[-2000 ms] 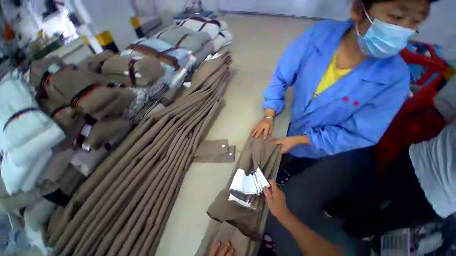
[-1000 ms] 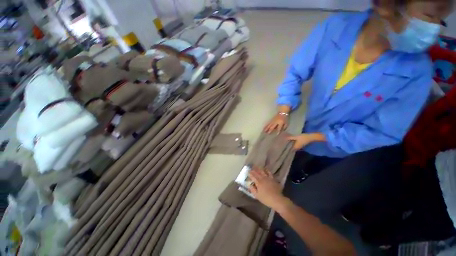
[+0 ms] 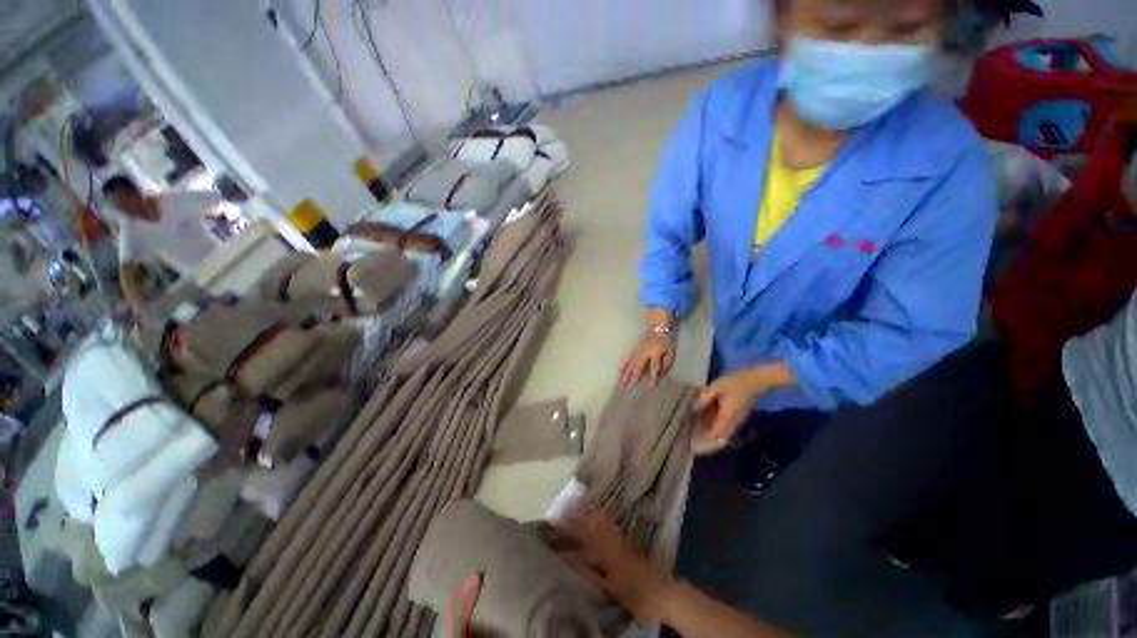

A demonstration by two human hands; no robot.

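A stack of brown cut panels lies along the table's right edge. Its near end is folded over into a thick rounded bundle. My left hand is cut off by the bottom edge; a finger or thumb shows gripping the fold. My right hand lies at the fold's right side, on the panels; its fingertips are blurred, so its grip is unclear. A small part of the white slips shows beside the fold. Small brown pieces with white dots lie left of the stack.
Long pleated brown panels run along the cream table. Tied brown bundles and white bundles are piled at the left. A masked co-worker in blue stands opposite at right, both hands on the stack's far end.
The near end of the brown stack has been folded up and over, covering most of the white slips. My right hand has moved nearer, and part of my left hand shows at the fold.
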